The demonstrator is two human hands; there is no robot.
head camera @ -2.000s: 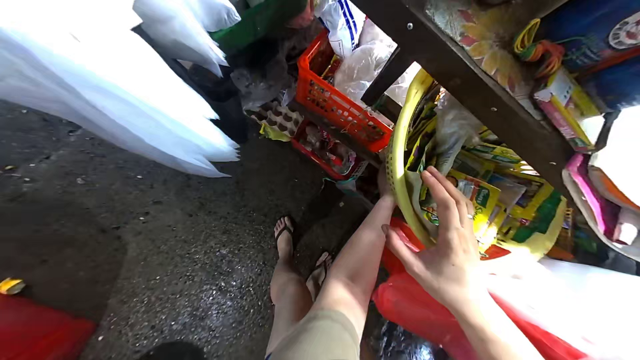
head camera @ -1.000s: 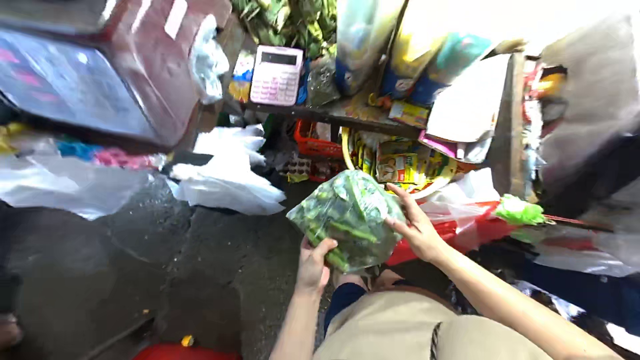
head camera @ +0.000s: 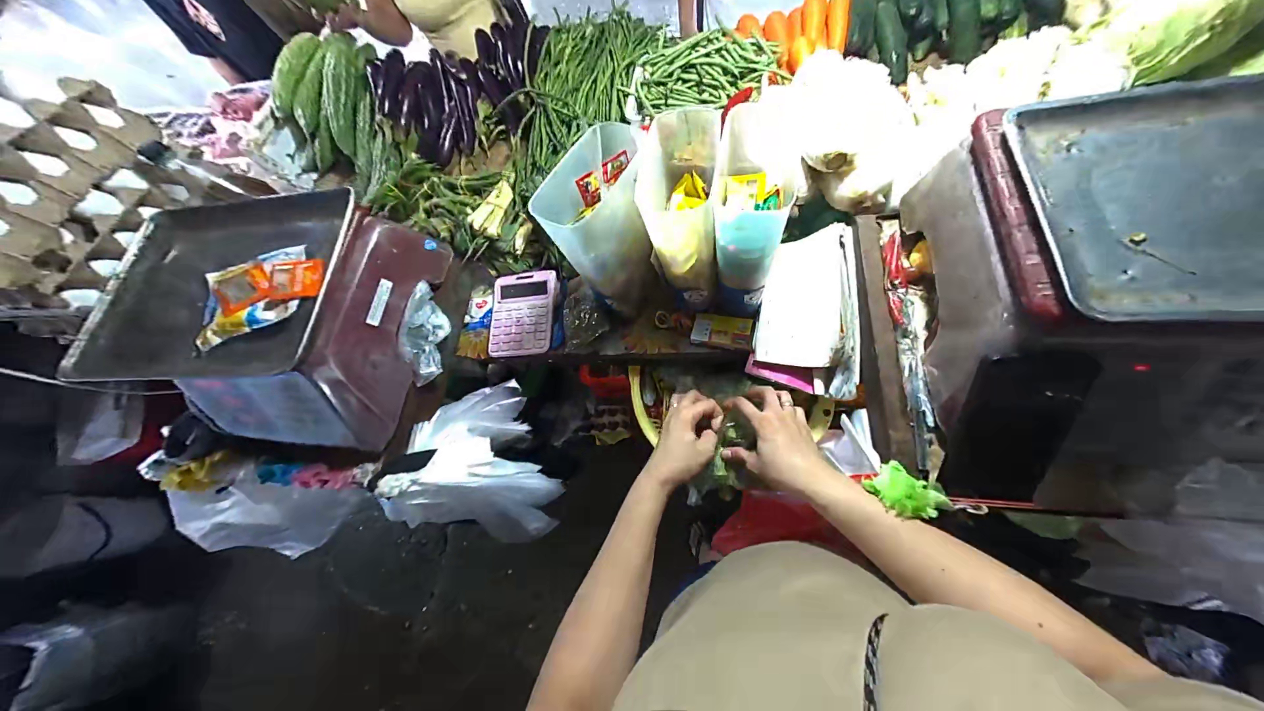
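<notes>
In the head view, both of my hands are close together at the wooden table's front edge, gripping a clear plastic bag of green vegetables [head camera: 729,456]. My left hand [head camera: 686,434] pinches it from the left with bent fingers. On the right, my right hand [head camera: 778,437], a ring on one finger, has its fingers curled at the bag. Part of the bag is hidden by my hands. Below and behind them shows the yellow rim of a round basket [head camera: 642,407]. A pink calculator [head camera: 522,314] and a stack of papers [head camera: 805,301] lie on the table beyond.
Weighing scales with metal trays [head camera: 207,286] [head camera: 1155,202] flank me. Tall plastic containers [head camera: 681,212] hold packets at the table's back. Eggplants [head camera: 434,99], green beans [head camera: 701,69] and carrots [head camera: 805,30] lie behind. White plastic bags [head camera: 474,464] hang at left, a green bundle [head camera: 907,491] at right.
Two seconds ago my right hand was over the basket of packets. One second ago both hands held the bag of greens lower down; now they are together at its gathered part. The view has shifted greatly.
</notes>
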